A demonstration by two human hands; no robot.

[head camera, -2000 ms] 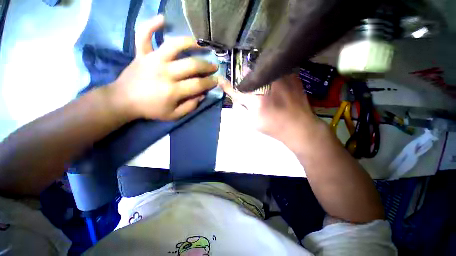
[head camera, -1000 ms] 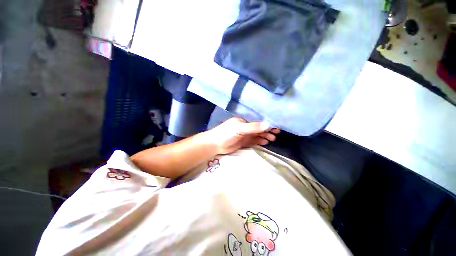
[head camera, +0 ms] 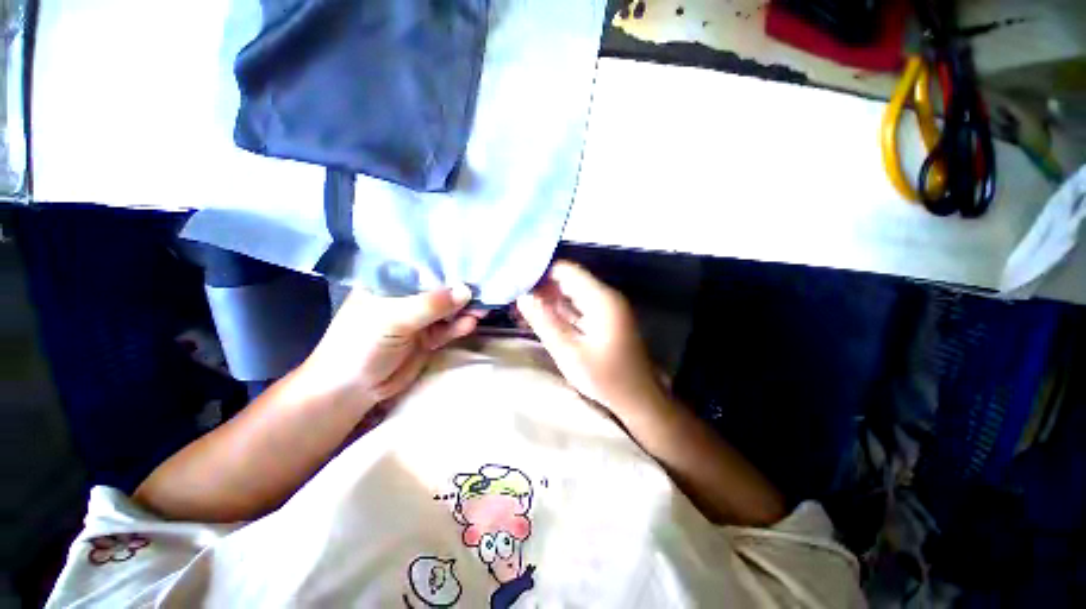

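A pale blue-grey fabric panel [head camera: 524, 155] lies over the white table and hangs slightly past its front edge. A dark squarish pocket-like piece [head camera: 363, 89] lies on it, with a narrow dark strap [head camera: 341, 208] running down from it to the panel's lower edge. My left hand [head camera: 399, 339] pinches the panel's lower edge between thumb and fingers. My right hand [head camera: 586, 333] is at the panel's rounded lower right corner, with its fingers curled at the edge; the fingertips are partly hidden.
Scissors with yellow and dark handle loops [head camera: 941, 143] lie at the right of the table [head camera: 738, 155]. A red cloth [head camera: 840, 36] with a dark object on it is at the top right. A white strip [head camera: 1054, 244] hangs at the far right. Dark blue crates are below the table.
The panel has come off the machine area and lies in front of me. The view has swung back right since one second ago, and my right hand is now at the panel's corner.
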